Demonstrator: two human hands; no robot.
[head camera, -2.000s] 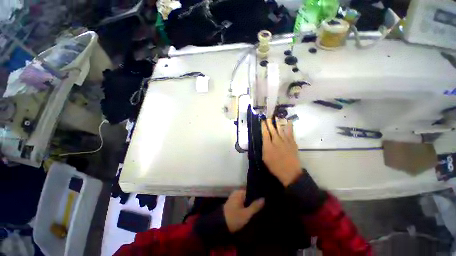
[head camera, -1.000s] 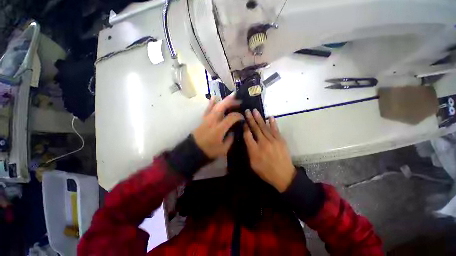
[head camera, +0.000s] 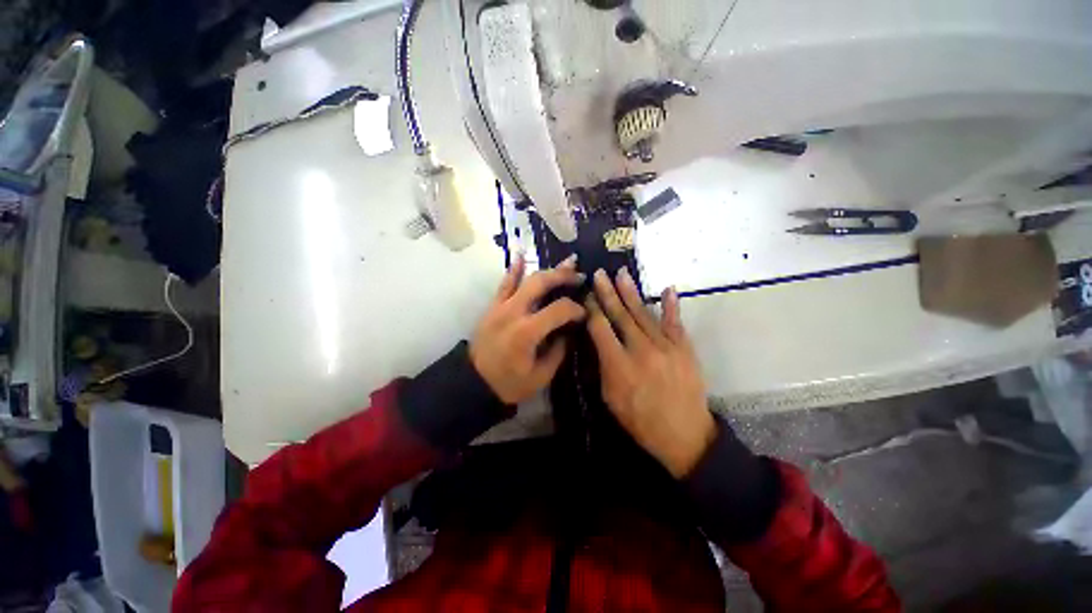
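Observation:
A black fabric piece (head camera: 575, 377) runs from under the needle area of the white sewing machine (head camera: 766, 66) down towards my body. My left hand (head camera: 523, 329) is bare and rests on the fabric's left side, fingers bent, just below the needle. My right hand (head camera: 653, 365) lies on its right side with fingers stretched towards the needle. Both hands press the fabric on the bed. A small yellow block (head camera: 619, 238) sits beside the needle. The needle tip and presser foot are too dark to make out. The fabric's lower end merges with dark cloth at my lap.
Black snips (head camera: 856, 222) and a thin dark tool (head camera: 776, 145) lie right of the needle, near a brown card (head camera: 988, 278). A gooseneck lamp (head camera: 443, 206) stands left of the needle. A paper tag (head camera: 374, 126) and cord lie back left. A white bin (head camera: 162, 503) stands at lower left.
My left hand has moved up from the fabric's lower part to beside the needle. My right hand stays on the fabric. The view has moved closer to the machine head.

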